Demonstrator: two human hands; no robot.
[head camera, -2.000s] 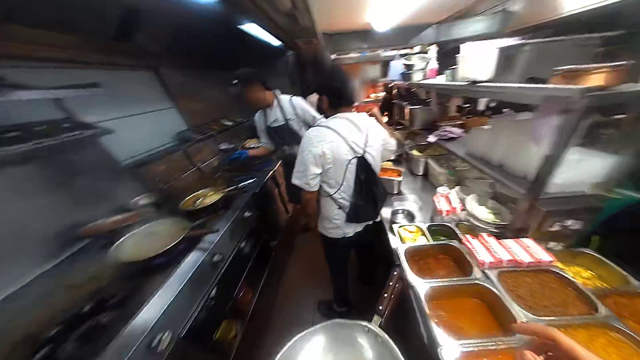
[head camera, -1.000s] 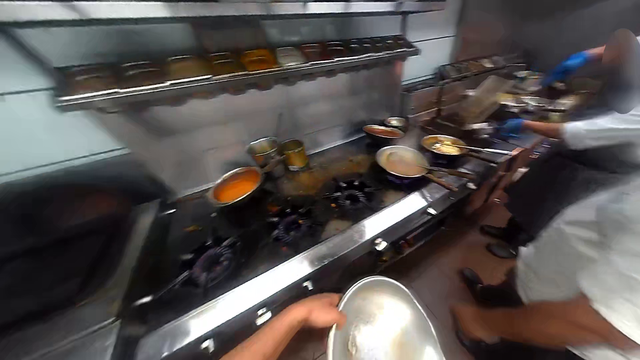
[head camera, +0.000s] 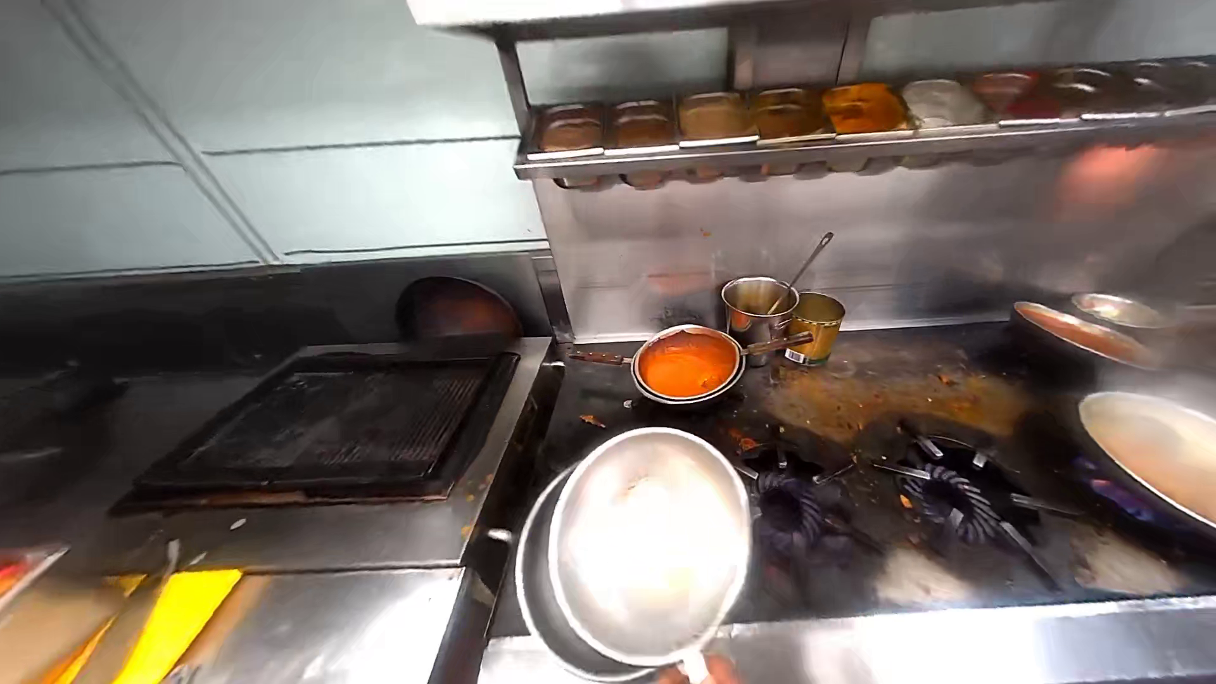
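A shiny metal frying pan (head camera: 651, 546) is tilted at the bottom middle of the head view, over the front of the stove. A second metal pan (head camera: 543, 598) shows behind and below it, overlapping. At the bottom edge, only the fingers of what appears to be my right hand (head camera: 705, 669) show, closed round the first pan's handle. My left hand is not in view. Beyond the pans, a small pan of orange sauce (head camera: 689, 366) sits on the cooktop, close to a metal pot (head camera: 758, 309) with a ladle in it and an opened can (head camera: 815, 328).
Gas burners (head camera: 788, 503) lie right of the held pans. A large pan (head camera: 1154, 446) and a shallower pan (head camera: 1083, 332) stand at the right. A black ridged griddle (head camera: 332, 423) is on the left. Spice containers (head camera: 717, 116) line the shelf above. Something yellow (head camera: 180, 622) lies lower left.
The view has swung far left, from the aisle with people and food trays to the stove and griddle. Two overlapping pans now show over the stove's front; a bare hand was at one pan's left edge.
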